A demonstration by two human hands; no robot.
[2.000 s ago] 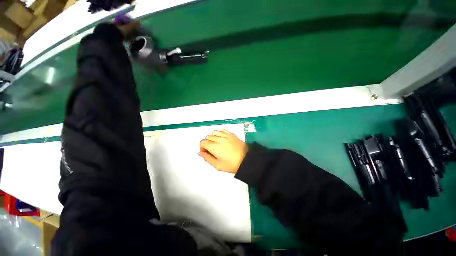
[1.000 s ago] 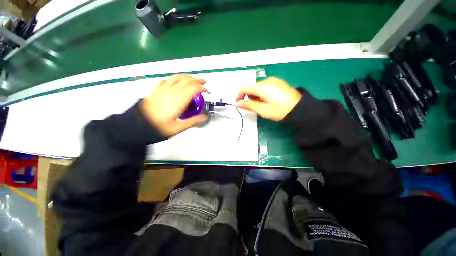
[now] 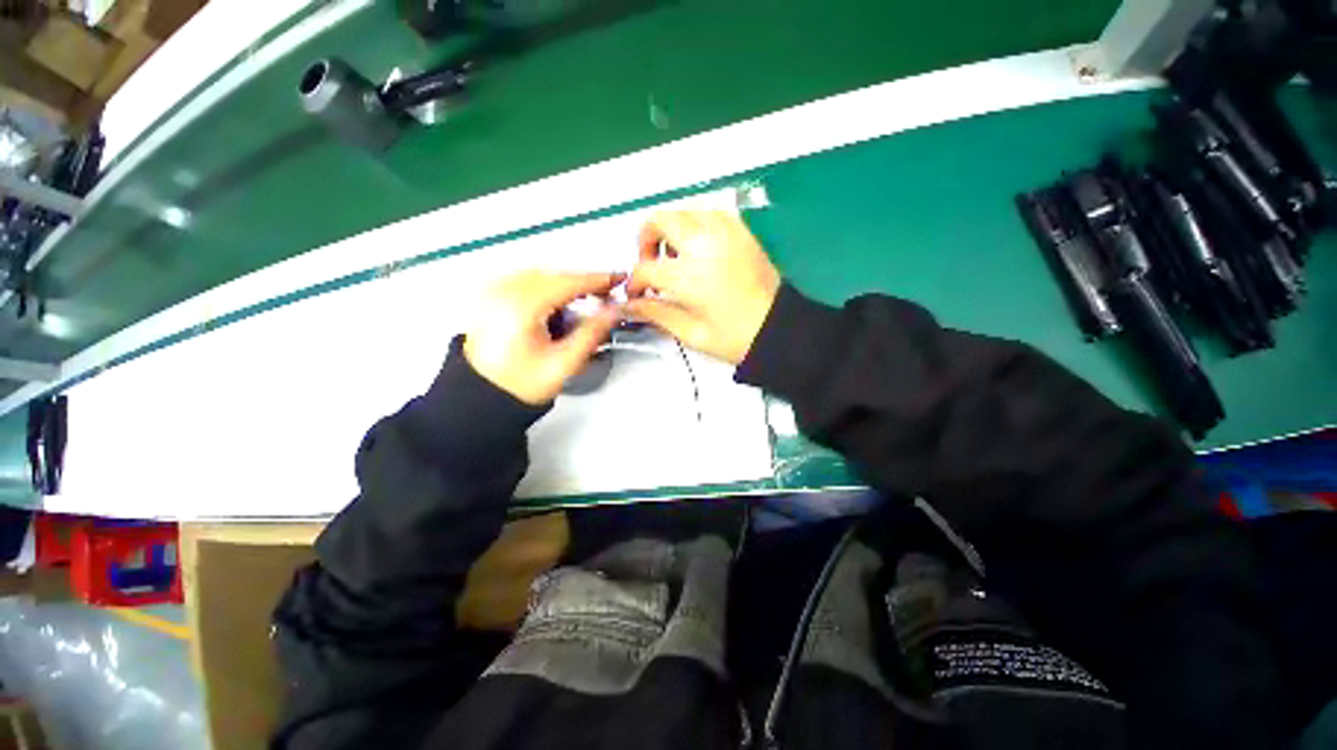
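My left hand (image 3: pixel 540 331) and my right hand (image 3: pixel 710 284) meet over the white sheet (image 3: pixel 367 381). My left hand holds the small purple-and-black part (image 3: pixel 584 311), mostly hidden by the fingers; only a pale, shiny bit shows. The thumb and fingers of my right hand pinch its right end. A thin dark lead wire (image 3: pixel 692 378) hangs from beneath my right hand onto the sheet. The exact fitting between the fingertips is too small to tell.
A grey-black barrel with handle (image 3: pixel 349 106) lies on the green belt beyond the white rail (image 3: pixel 880 110). Slim black handle shells (image 3: pixel 1144 286) are heaped at right. A brown carton (image 3: pixel 242 630) and red crates (image 3: pixel 125 564) stand below left.
The view has shifted. My hands have closed together around the part, whose purple head was plainly visible a second ago. Two seconds ago my left arm reached over the belt.
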